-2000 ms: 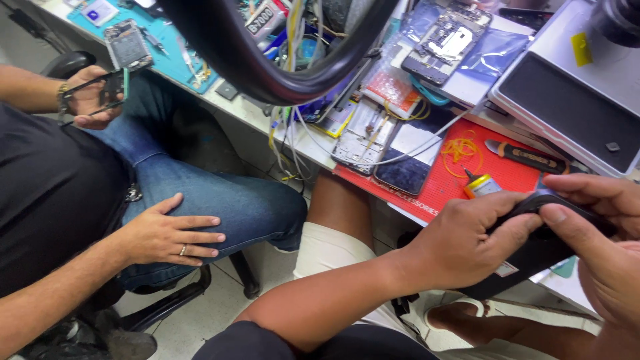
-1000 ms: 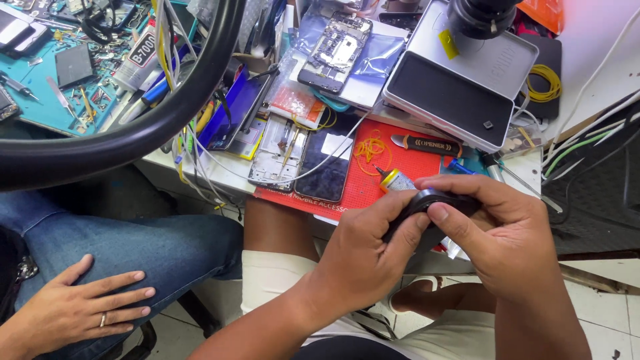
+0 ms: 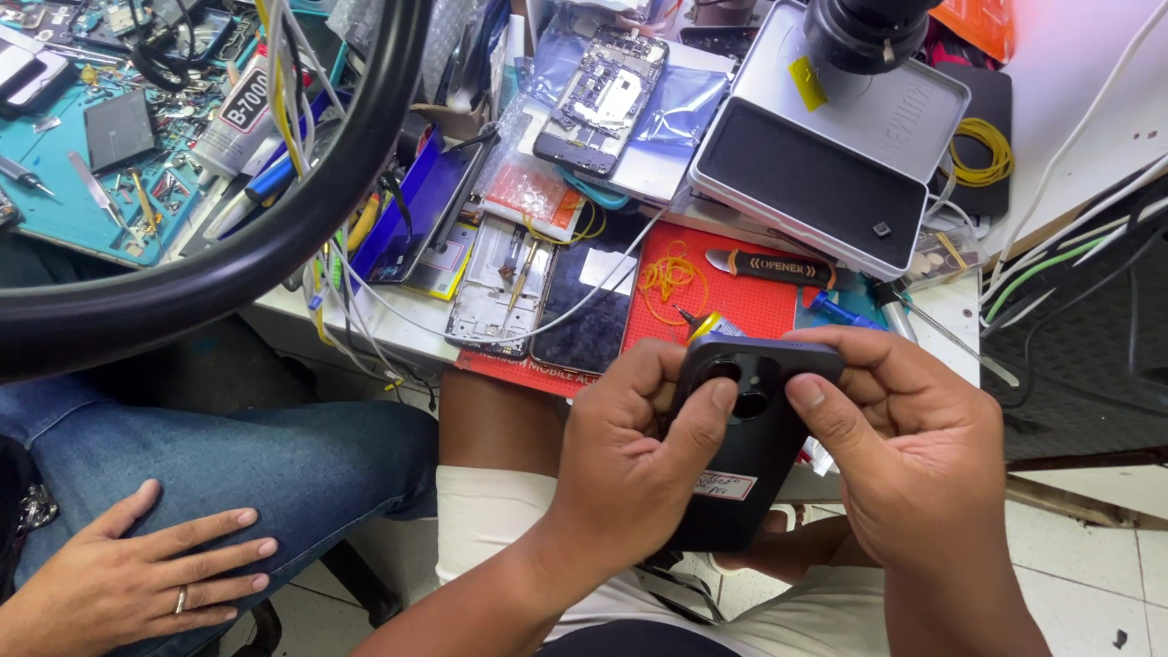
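Observation:
Both hands hold a black smartphone [image 3: 735, 520] above my lap, its back and camera lenses facing up and a small written label on it. My left hand [image 3: 630, 447] grips the left edge, thumb beside the lenses. My right hand [image 3: 912, 438] pinches the upper right corner between thumb and fingers. Just beyond the phone, a yellow-banded glue tube [image 3: 716, 326] lies on a red mat [image 3: 753, 306], with an opener tool [image 3: 776, 267] and a tangle of yellow rubber bands [image 3: 671, 278]. Left of these are a dark phone screen [image 3: 584, 310] and an opened phone frame [image 3: 502, 297].
A phone with bare internals [image 3: 604, 100] lies further back, beside an open grey metal case [image 3: 812, 182]. The black ring [image 3: 301, 219] of a lamp or magnifier crosses the upper left. A co-worker's hand [image 3: 155, 575] rests on their jeans at left. Cables hang over the bench edge.
The view has swung right. The phone's back and lenses now show between my hands, where earlier the fingers covered more of it. The co-worker's hand still rests on the jeans.

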